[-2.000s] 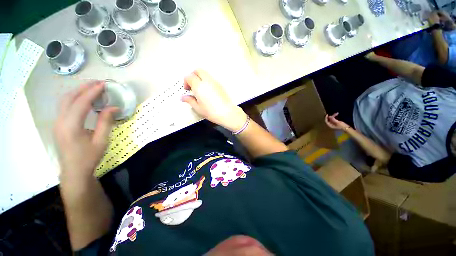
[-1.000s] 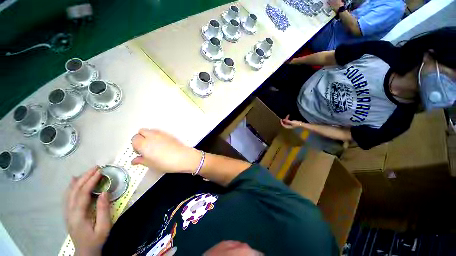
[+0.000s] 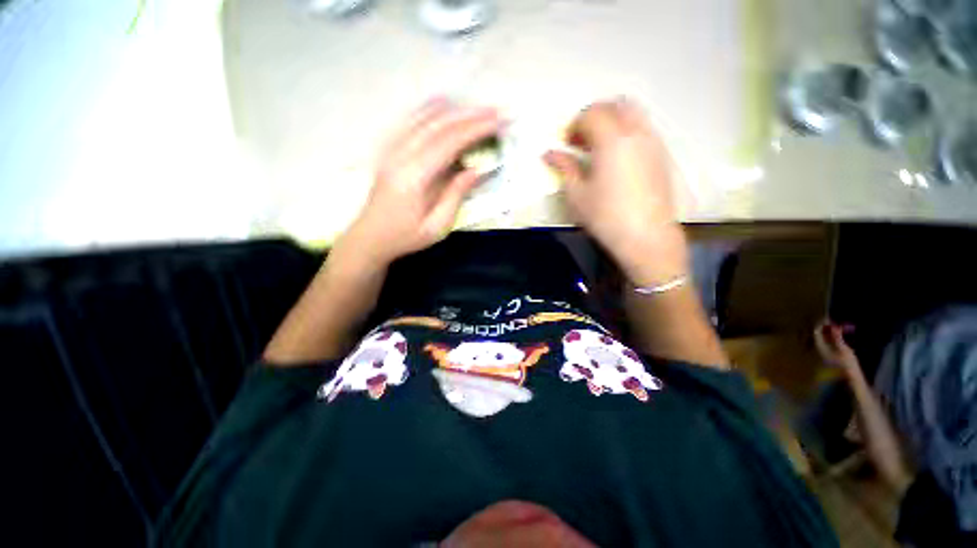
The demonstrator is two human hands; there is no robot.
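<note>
The frame now is blurred. My left hand (image 3: 420, 177) is curled around the tube of a silver flanged part (image 3: 485, 158) near the bench's front edge, with yellow showing in its bore. My right hand (image 3: 621, 171) is just to the right of the part, thumb and index finger close together. Whether a small label is between those fingertips cannot be told. The sheet under the part is washed out by glare and blur.
More flanged parts stand at the far side (image 3: 454, 13) and in a group at the right (image 3: 825, 99), beyond a yellow tape line (image 3: 758, 86). Bright white sheets (image 3: 118, 128) lie at the left. Another person's hand (image 3: 833, 340) is at the lower right.
The camera view has turned, so the bench edge now runs level and both hands are nearer the middle. My left hand stays at the flanged part.
</note>
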